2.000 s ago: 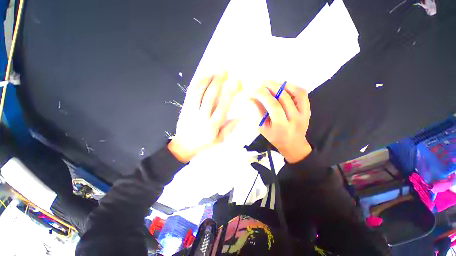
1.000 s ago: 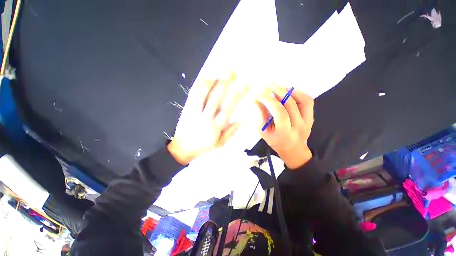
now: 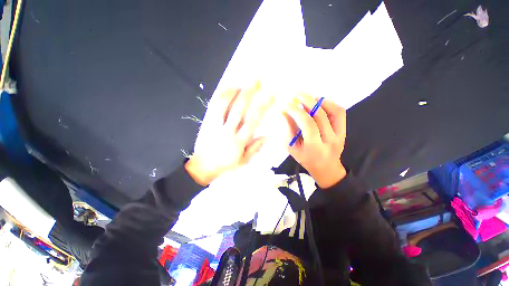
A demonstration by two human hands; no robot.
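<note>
Bright white garment pieces (image 3: 346, 70) lie on the black table cover, with a V-shaped notch at the far end; they are overexposed. My left hand (image 3: 229, 134) lies spread flat on the pieces, its fingertips washed out. A faint yellow glow near its fingers may be a template; its outline cannot be made out. My right hand (image 3: 321, 134) holds a thin blue pen (image 3: 317, 107) that passes between the fingers, and rests on the pieces to the right of my left hand.
The black table cover (image 3: 123, 72) carries pale threads and scraps. A pale tuft (image 3: 479, 17) lies far right. Below the near edge at right are a blue crate (image 3: 484, 170), pink cloth (image 3: 485, 218) and a dark stool or tub (image 3: 446, 251). Red and blue items show at the bottom left.
The view has shifted slightly between frames. My hands stay in nearly the same place on the white pieces, with the pen still in my right hand.
</note>
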